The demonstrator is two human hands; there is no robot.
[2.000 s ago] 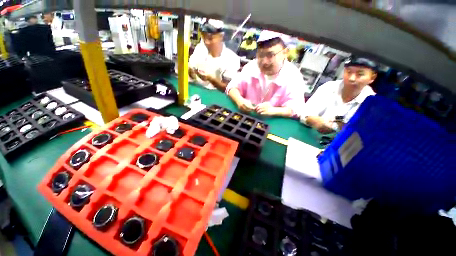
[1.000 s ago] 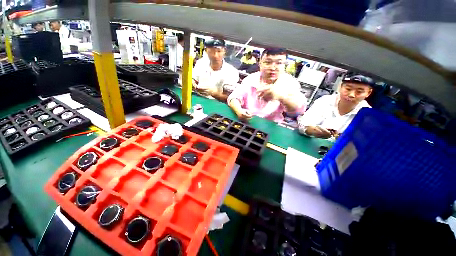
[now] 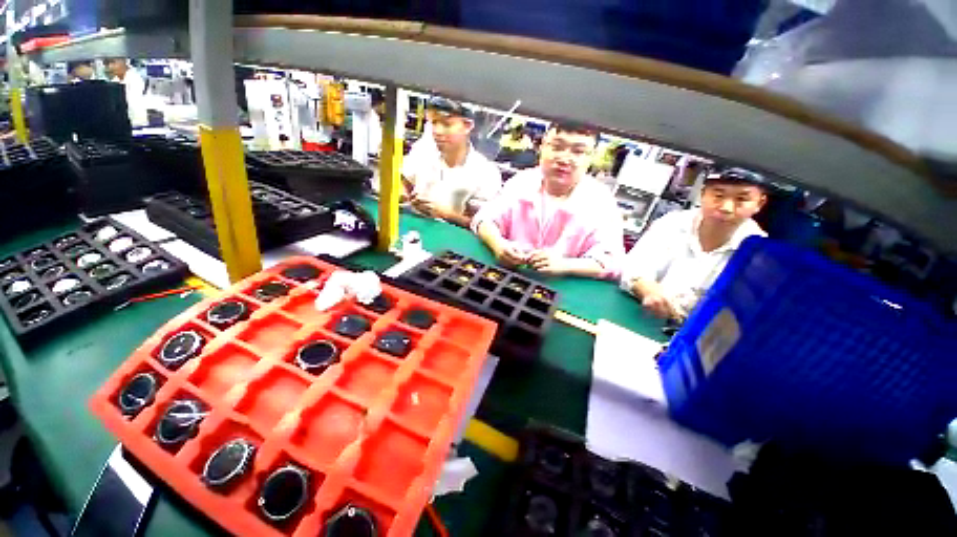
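Observation:
Neither of my hands is in the picture. A red watch tray (image 3: 334, 422) lies nearest in front of me on the green bench. Several dark watch heads (image 3: 228, 463) sit along its left and near edges, with more towards the middle and back. Several pockets at its right are empty. A crumpled white lump (image 3: 348, 287) rests on its back part. A black parts tray with gold-coloured pieces (image 3: 484, 285) stands just behind it. Another black tray with round watch parts (image 3: 86, 266) lies at the left.
A blue plastic crate (image 3: 803, 351) is tipped at the right by white paper (image 3: 637, 409). A dark tray (image 3: 603, 488) lies at the front right. A yellow-banded post (image 3: 229, 199) and shelf edge (image 3: 504, 70) stand over the bench. Three people sit across it.
The view has shifted slightly, showing more of the shelf above. The middle person's raised hand has come down to the bench. The trays look unchanged.

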